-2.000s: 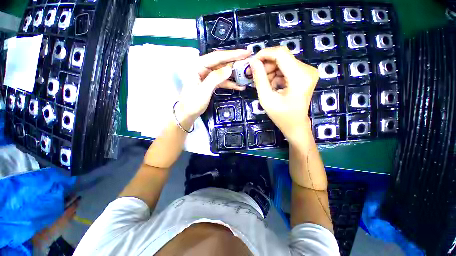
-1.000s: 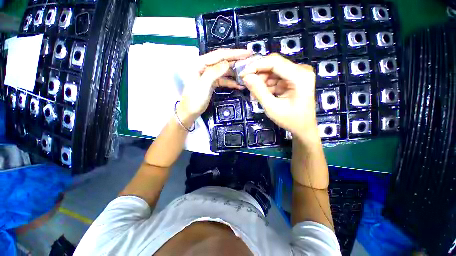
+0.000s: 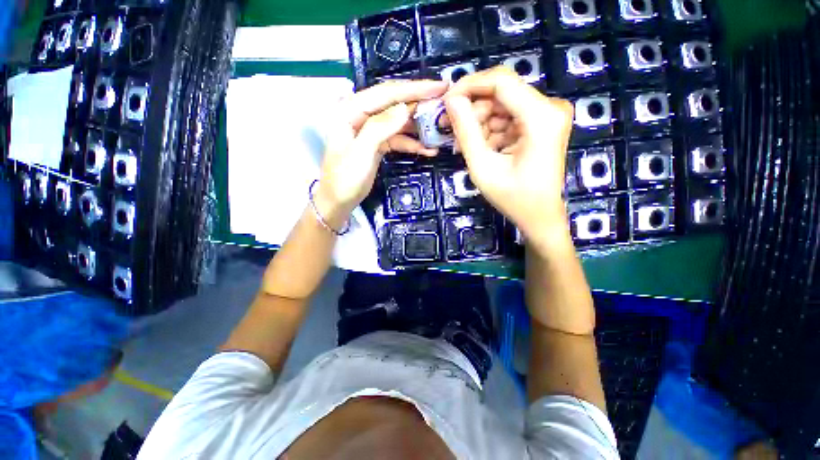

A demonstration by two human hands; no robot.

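A silver-grey module point(image 3: 432, 124) with a round opening is pinched in the fingers of my left hand point(image 3: 367, 135), above the left part of the black tray point(image 3: 503, 47). My right hand point(image 3: 514, 148) is at the module's right side, with thumb and index finger touching its round centre. Whether a small piece is between those fingertips cannot be told. The tray holds rows of silver modules, and pockets without silver show at its left side. White sheets point(image 3: 274, 162) lie left of the tray, partly under my left forearm.
A stack of filled black trays point(image 3: 180, 153) stands at left with a white paper point(image 3: 40, 115) on it. Another dark stack point(image 3: 778, 198) stands at right. People in blue sleeves show at lower left and lower right.
The module shows its round side again after being covered by my right fingers one second ago. Both hands stay over the tray. The blue sleeves at both sides have shifted.
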